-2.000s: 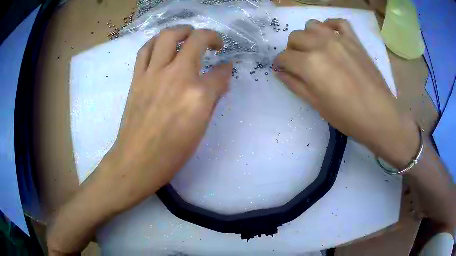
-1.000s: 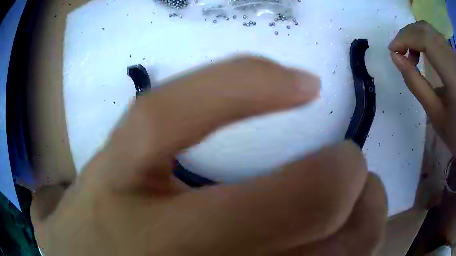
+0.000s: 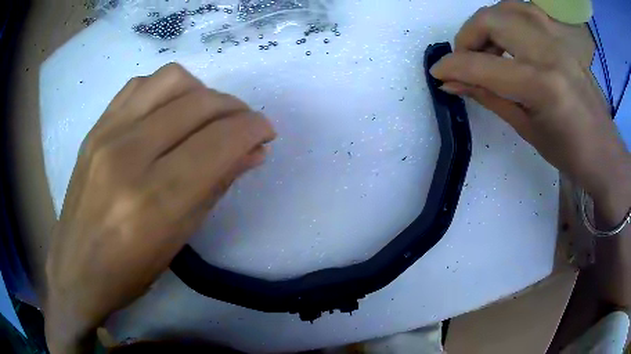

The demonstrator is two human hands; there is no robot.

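A black U-shaped bracket lies on the white foam sheet, curve toward me, a small toothed block at mid-curve. My right hand is at the bracket's right end, thumb and fingertips pinched over the inner edge just below the tip. My left hand is over the bracket's left arm and hides its end; its fingertips are drawn together above the sheet. Whether either hand pinches a ball cannot be seen. Loose steel balls lie at the far edge by a clear plastic bag.
A pale yellow bottle is cut off at the top right. Blue sheets stand at the right. The brown bench top shows at the left. A bracelet is on my right wrist. Dark specks dot the foam sheet.
Both hands were first at the balls. My left hand then passed close to the camera and is now over the bracket's left arm. My right hand has come onto the bracket's right end.
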